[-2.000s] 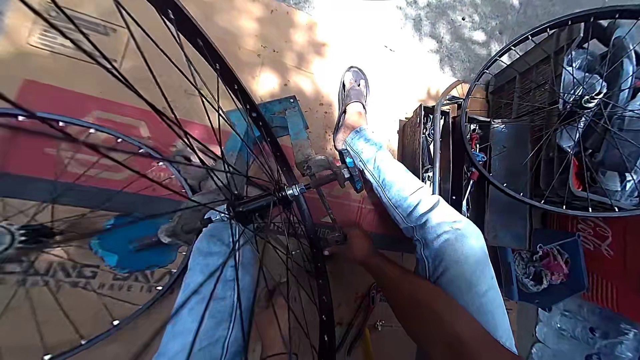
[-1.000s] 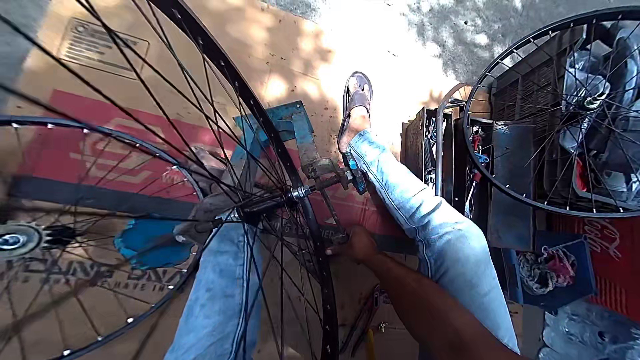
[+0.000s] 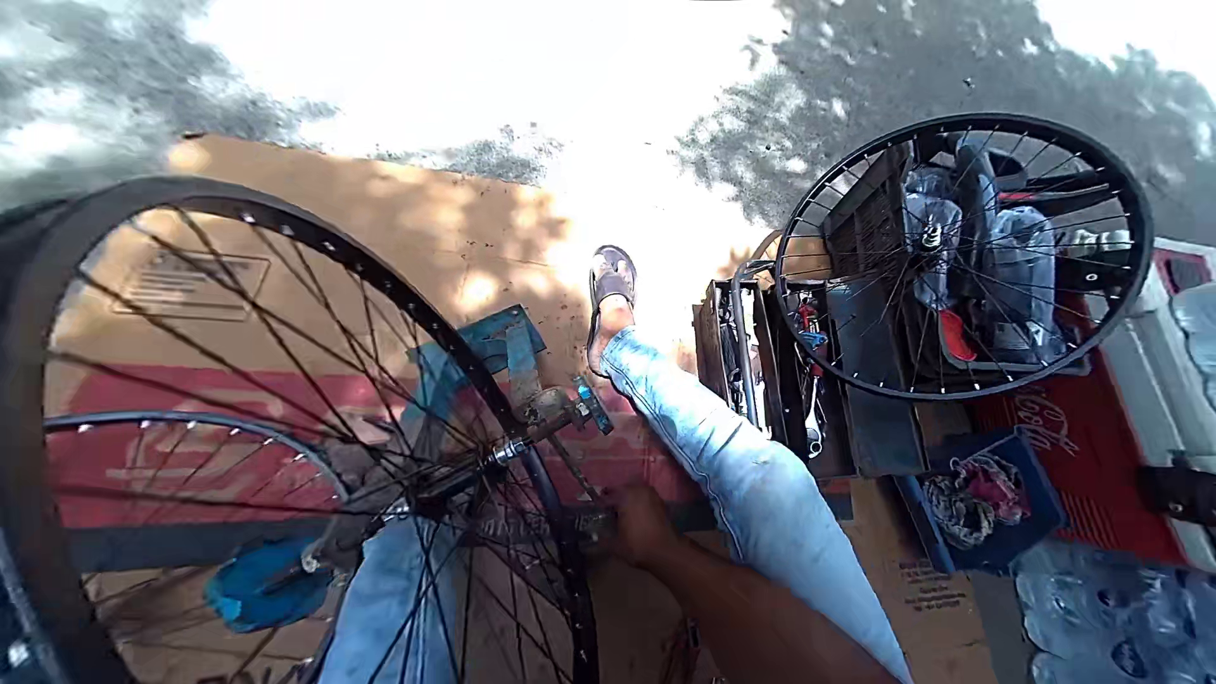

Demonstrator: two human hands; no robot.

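Observation:
A black-rimmed bicycle wheel [image 3: 484, 385] stands on its edge between my legs. Its hub axle [image 3: 508, 451] rests at the top of a worn metal wheel stand [image 3: 546, 413], which has a blue-taped handle [image 3: 591, 404]. My right hand [image 3: 641, 525] is low on the rim's right side, against a small metal part of the stand [image 3: 591, 522]; its fingers are in shadow, so their grip cannot be made out. Behind the spokes at left lies a second wheel with a bluish rim [image 3: 199, 418], near a blue cloth-like wrap [image 3: 271, 584]. My left hand does not show.
Cardboard [image 3: 427, 209] covers the ground beneath. To the right are an open metal toolbox [image 3: 722, 351] with tools, another spoked wheel [image 3: 950, 389] lying over a crate of parts, a blue bin [image 3: 1040, 484] of rags, a red cooler box [image 3: 1121, 446] and plastic-wrapped bottles [image 3: 1092, 608].
The view has tilted up, showing more ground ahead and more of the near wheel's rim at left. My right hand stays beside the rim at the stand.

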